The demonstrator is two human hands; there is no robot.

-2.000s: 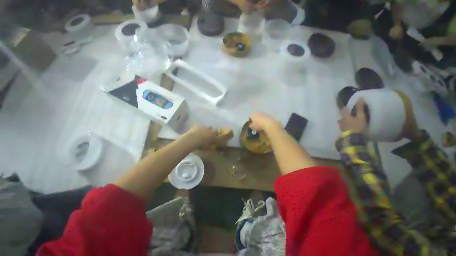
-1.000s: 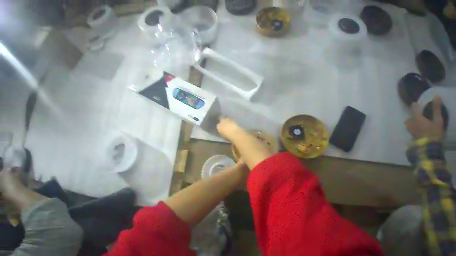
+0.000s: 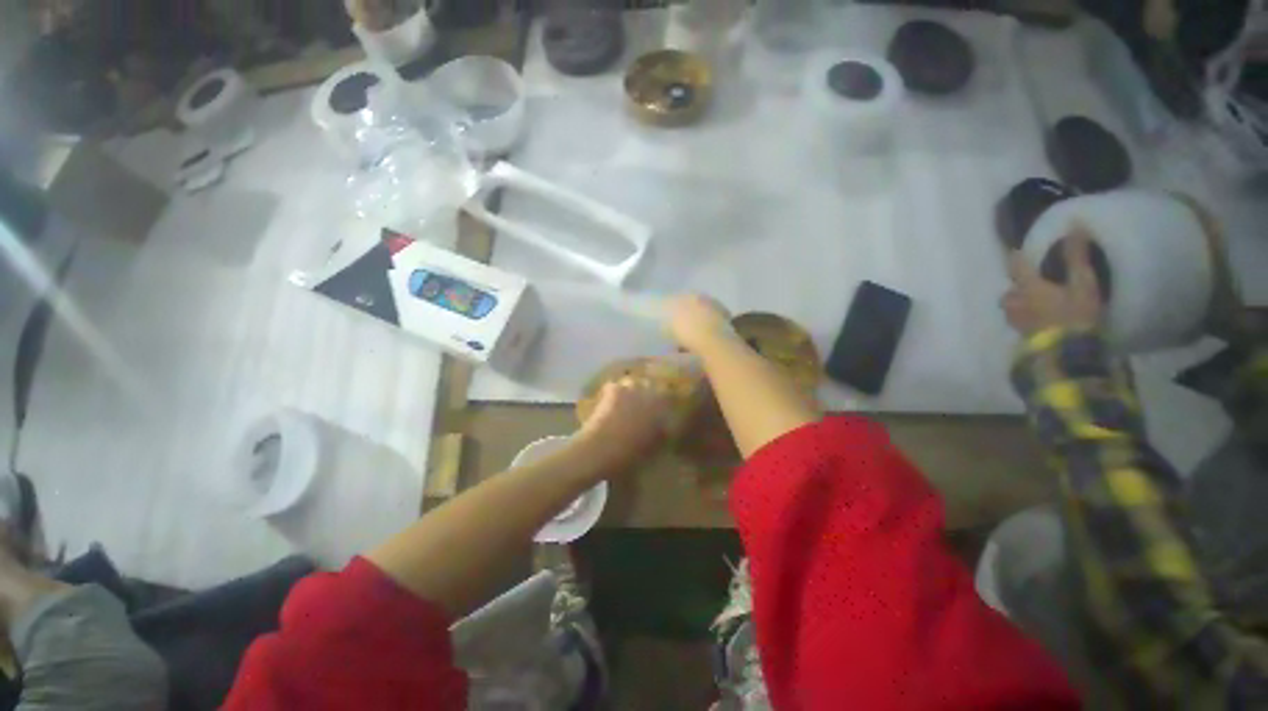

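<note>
My left hand (image 3: 624,417) is on a gold base shell (image 3: 602,385) at the board's near edge; its fingers are at the shell's inside or rim, blurred. My right hand (image 3: 695,322) is just above and right of that shell; its fingertips are blurred and I cannot tell if they hold something. A second gold base shell (image 3: 779,347) lies on the white sheet, partly hidden behind my right forearm. A white round lid (image 3: 573,511) lies below my left wrist, partly covered by it.
A black phone (image 3: 869,336) lies right of the shells. A product box (image 3: 466,308) and white frame (image 3: 570,222) lie ahead left. A neighbour's hand (image 3: 1057,292) holds a large white drum (image 3: 1154,271) at right. Another gold shell (image 3: 668,86) sits at the far side.
My hands were apart two seconds ago, the right in the shell by the phone. They then came together over the other shell. The right hand has since shifted to its upper right.
</note>
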